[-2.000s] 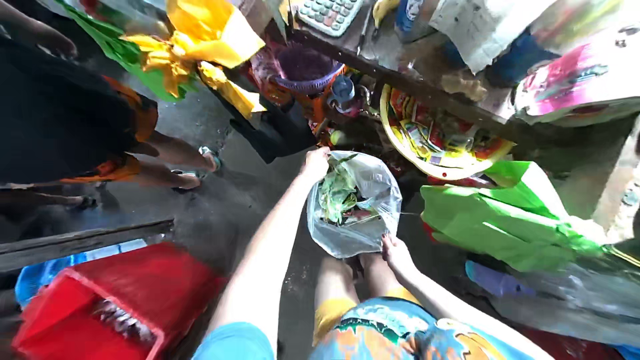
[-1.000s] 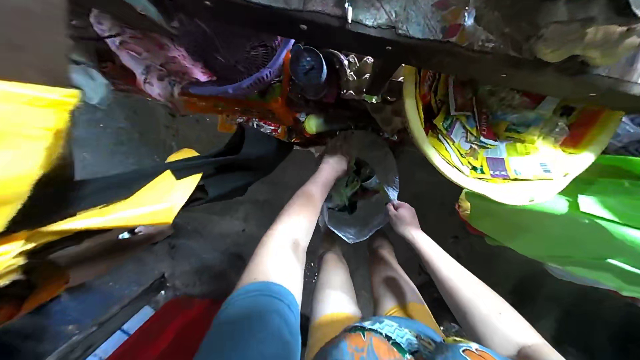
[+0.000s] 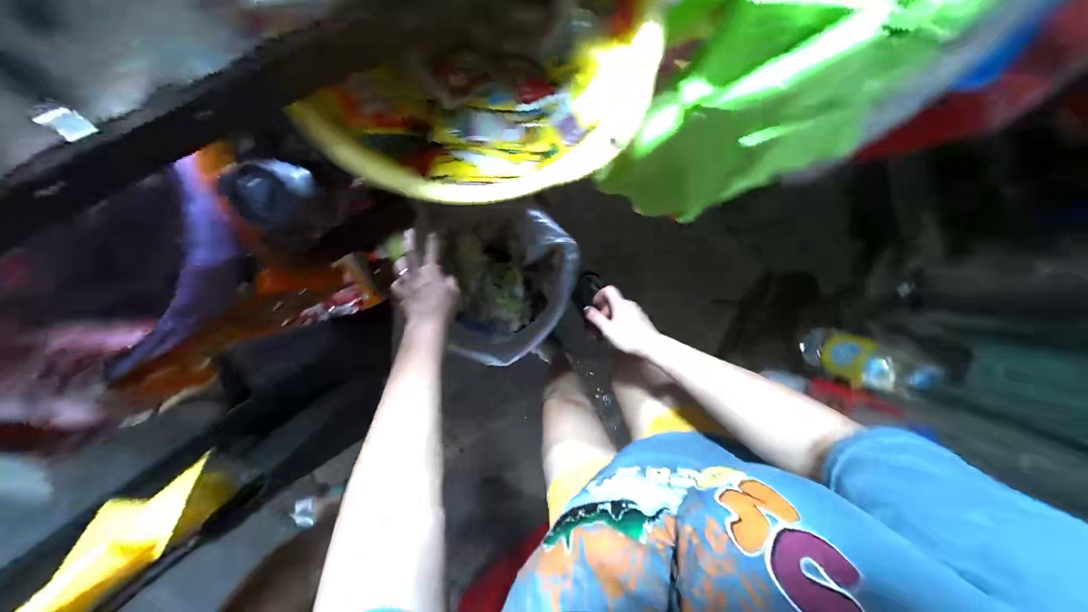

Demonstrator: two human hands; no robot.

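A clear plastic bag [image 3: 557,297] with green leafy scraps [image 3: 506,293] inside stands open-mouthed on the dark floor, below the yellow-rimmed basin. My left hand [image 3: 425,285] is at the bag's left edge with its fingers spread; blur hides whether it touches the plastic. To the right of the bag, slightly apart from its rim, my right hand [image 3: 622,320] has its fingers curled, and nothing plainly shows in it.
Above the bag is a yellow basin [image 3: 463,191] full of colourful packets. A green plastic bag [image 3: 722,153] lies to its right. At left are a purple basket [image 3: 204,255] and an orange item [image 3: 297,279]. A plastic bottle [image 3: 850,357] lies at right.
My right hand has come off the bag's rim, which it held earlier. My left hand, inside the bag one second ago, is now at its left edge. The view has swung strongly.
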